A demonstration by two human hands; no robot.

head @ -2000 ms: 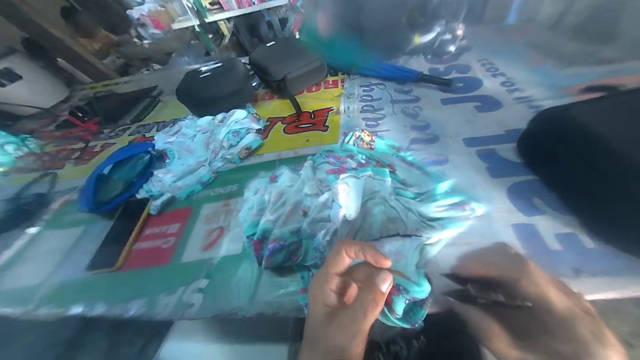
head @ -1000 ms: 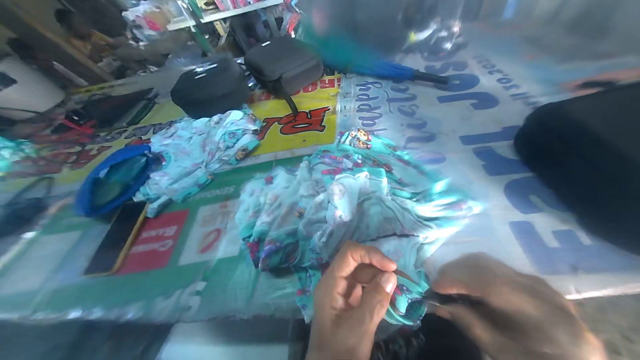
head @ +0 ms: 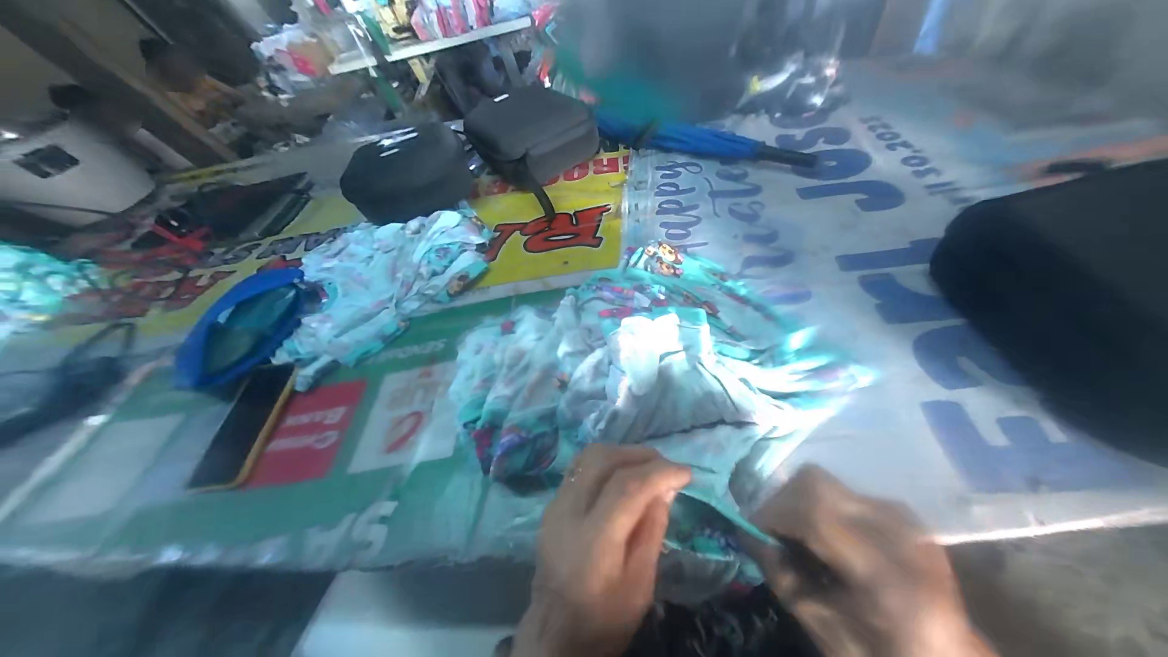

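Note:
A heap of teal and white printed fabric (head: 639, 365) lies at the table's near edge. My left hand (head: 607, 529) pinches a fold of this fabric between thumb and fingers. Close by on the right, my right hand (head: 849, 557) is closed around a dark tool, blurred and mostly covered by the fingers; its kind cannot be told. The tool's front end meets the stretched teal edge between the hands. A second bundle of pale printed fabric (head: 383, 274) rests farther left, beside a blue-rimmed round container (head: 242, 328).
A phone (head: 245, 427) lies at the left on the banner-covered table (head: 411, 511). Two black cases (head: 406, 173) and a folded blue umbrella (head: 693, 141) are farther back. A large black object (head: 1068, 301) stands at the right. A person (head: 187, 78) is in the left background.
My right hand has moved against the fabric's edge, and a teal strip is now stretched between both hands. My left hand keeps its pinch on the fabric.

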